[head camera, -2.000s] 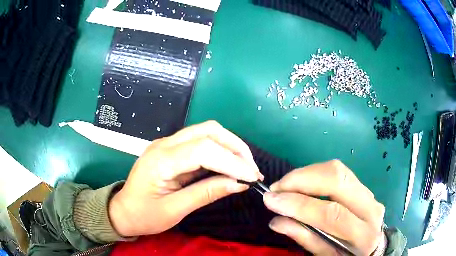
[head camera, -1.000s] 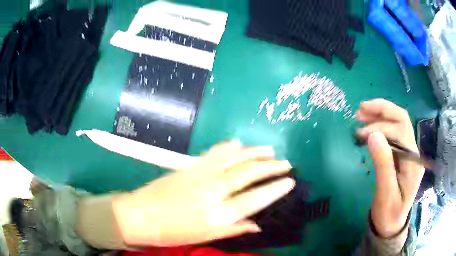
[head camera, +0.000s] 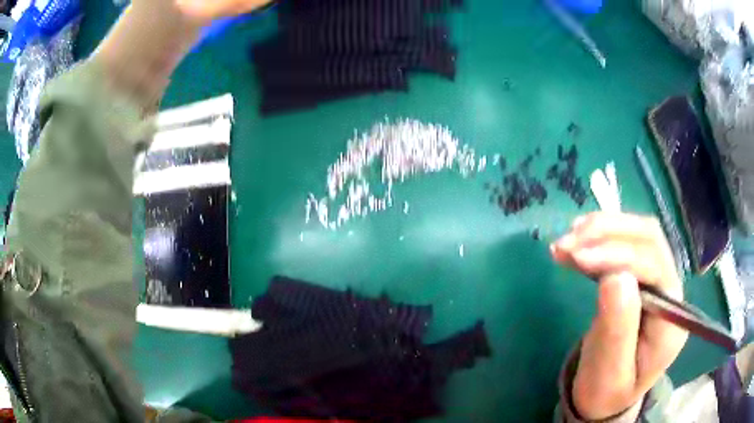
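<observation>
My right hand [head camera: 624,297] is at the lower right with dark tweezers [head camera: 690,318] held in it, their rear end pointing right. My left hand [head camera: 219,7] is cut off by the top edge at the upper left, its arm stretched forward; whether it holds anything is hidden. Black ribbed strips [head camera: 339,355] lie in a pile in front of me, untouched. A heap of small silver-white inserts [head camera: 397,153] lies mid-table, with small black parts [head camera: 529,182] to its right. The picture is blurred.
The black sheet [head camera: 190,248] with white strips [head camera: 182,177] lies left, partly behind my left sleeve. More ribbed strips [head camera: 351,49] are stacked at the back. A smartphone [head camera: 690,178], thin spare tweezers [head camera: 661,202] and clear plastic bags [head camera: 719,49] are at the right.
My left hand has left the ribbed strips and reached forward to the top edge. My right hand has moved right with the tweezers, away from the strips. The view has shifted.
</observation>
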